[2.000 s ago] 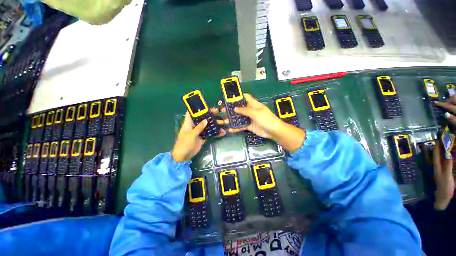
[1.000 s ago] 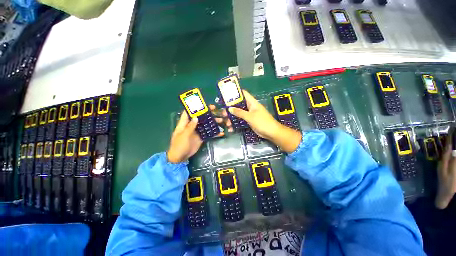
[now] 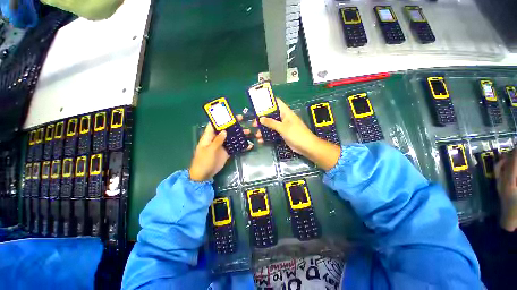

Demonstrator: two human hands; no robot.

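Observation:
My left hand (image 3: 210,154) holds a keypad phone (image 3: 228,126) upright, tilted to the left, its screen lit white with small coloured marks, thumb beside the keypad. My right hand (image 3: 295,133) holds a second keypad phone (image 3: 263,105), its screen lit white, thumb on the upper keypad. Both phones are above a clear blister tray (image 3: 249,170). In its pockets lie several dark-screened phones, such as one in the front row (image 3: 261,217) and one in the back row (image 3: 323,123). Another phone is partly hidden under my right hand.
A black tray (image 3: 107,218) packed with phones is at left, with a white board (image 3: 85,68) behind it. A grey metal upright (image 3: 275,39) and a red stick (image 3: 358,80) stand and lie behind the tray. At right are another clear tray (image 3: 422,141) and another person's hand (image 3: 507,190).
Both held phones' screens have gone from dark to lit white, and the left one now shows small coloured marks. My hands have barely moved. The other person's hand at right has shifted.

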